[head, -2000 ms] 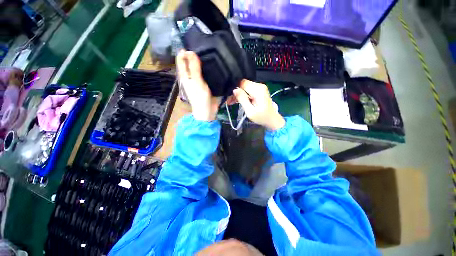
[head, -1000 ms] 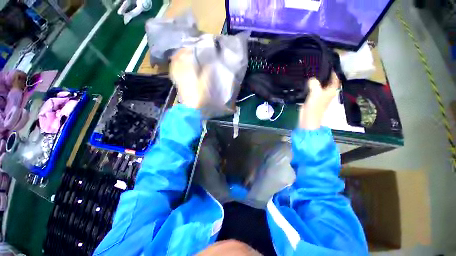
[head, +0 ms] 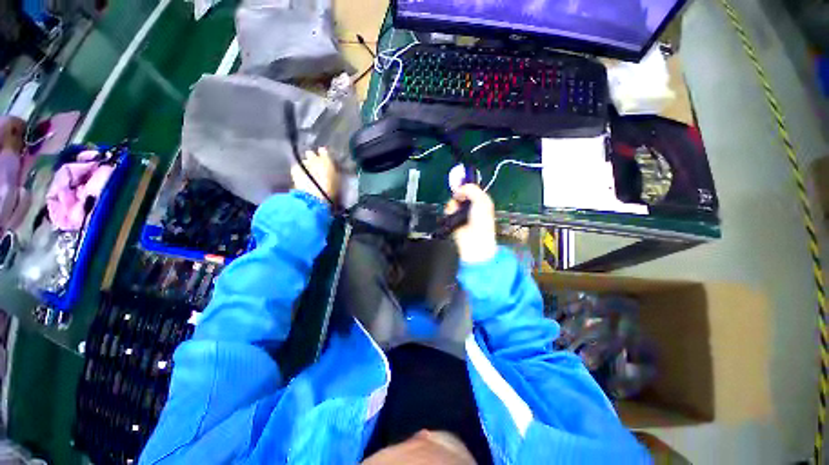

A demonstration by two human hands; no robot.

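A black headset is over the bench's front edge, one cup [head: 382, 144] above the other and the band to their right. My right hand [head: 474, 221] grips it at the band. A thin black boom runs up-left from the lower cup past my left hand [head: 318, 174]. My left hand is at the right part of a flat grey bag [head: 238, 136], fingers curled; whether it grips the bag or the boom is unclear. A white disc [head: 461, 177] on a white cable is by my right fingers, partly hidden.
Another grey bag [head: 286, 36] lies behind. The keyboard [head: 495, 86], monitor [head: 545, 20], white paper [head: 582, 173] and mouse pad [head: 659, 168] are ahead and right. A blue-rimmed parts tray [head: 186, 252] is left, partly under the bag. An open carton [head: 677, 350] with grey bags stands lower right.
The headset has come from over the keyboard towards me and left, its boom now showing. The grey bag has gone from raised in my left hand to lying flat at the left, over the tray.
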